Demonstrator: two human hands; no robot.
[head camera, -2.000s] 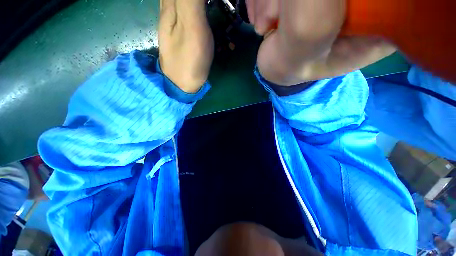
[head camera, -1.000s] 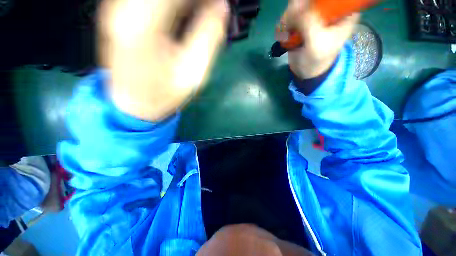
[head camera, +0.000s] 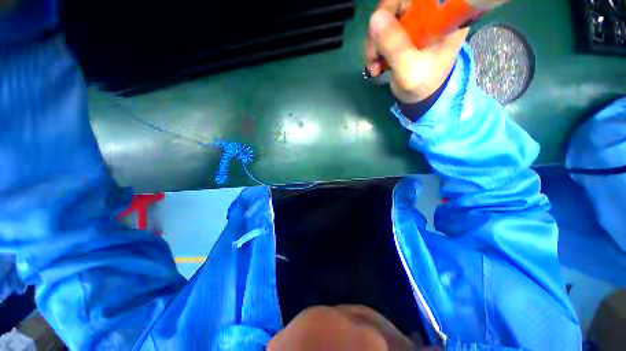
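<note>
My right hand (head camera: 415, 58) is closed around the orange electric screwdriver (head camera: 437, 22) at the top, right of centre, above the green bench. The tool is tilted, with its dark nose end showing low beside my fingers. My left hand is not in view; only its blue sleeve (head camera: 55, 137) shows, reaching up past the top left edge. A round dish (head camera: 502, 65) with a dark rim, filled with grey glittering screws, lies just right of my right hand.
Stacked black trays (head camera: 226, 41) fill the upper left of the green bench (head camera: 309, 137). A coiled blue cord (head camera: 235, 152) lies near the front edge. A black tray with shiny parts (head camera: 604, 27) is at the top right. Another person's blue sleeve (head camera: 604, 154) is at the right edge.
My left hand has moved up and left out of the picture, uncovering the stacked trays and blue cord. My right hand still holds the screwdriver, now clear of the middle.
</note>
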